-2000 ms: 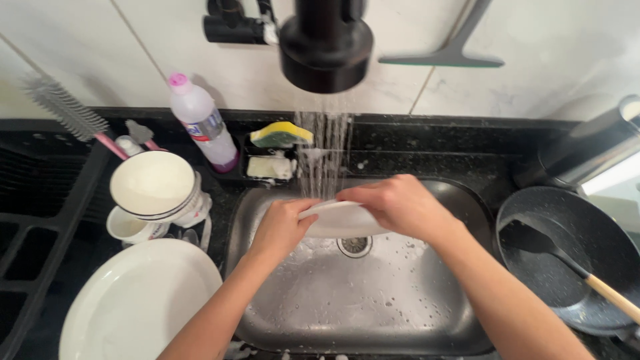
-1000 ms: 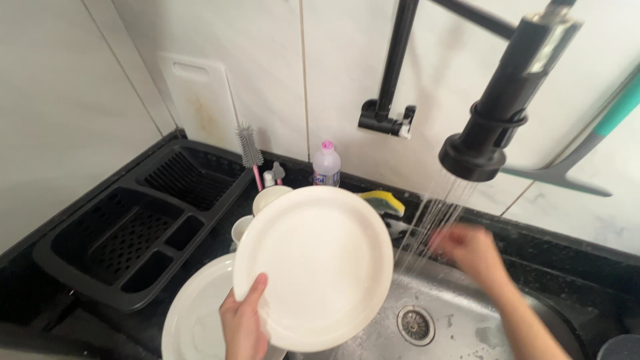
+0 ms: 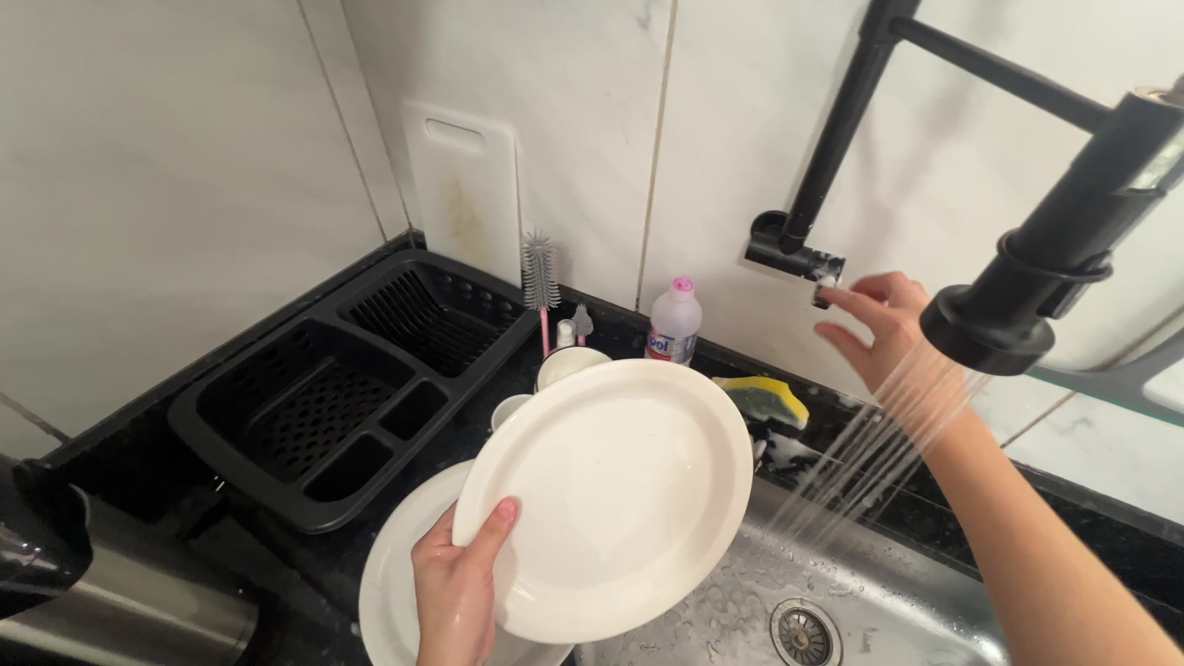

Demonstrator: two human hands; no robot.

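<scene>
My left hand [image 3: 462, 573] grips a white oval plate [image 3: 610, 499] by its left rim, thumb on the face. The plate is tilted toward me, over the left edge of the steel sink [image 3: 740, 601]. My right hand [image 3: 879, 328] is raised at the foamy handle [image 3: 826, 285] of the black wall faucet [image 3: 800, 250], fingers apart; whether the fingertips touch it I cannot tell. Water streams from the black spray head [image 3: 990, 324] across the right wrist and into the sink. Another white plate [image 3: 398, 564] lies on the counter, partly behind the held one.
A black dish rack [image 3: 370, 398] stands at the left, with a white cutting board [image 3: 467, 194] behind it. Cups [image 3: 569, 365], a bottle brush [image 3: 540, 277], a plastic bottle [image 3: 675, 324] and a yellow-green sponge [image 3: 766, 398] are behind the plates. A metallic appliance [image 3: 139, 592] is at lower left.
The plate was in both hands over the sink; now only my left hand holds it, farther left. My right hand has risen to the faucet handle. The view has swung left.
</scene>
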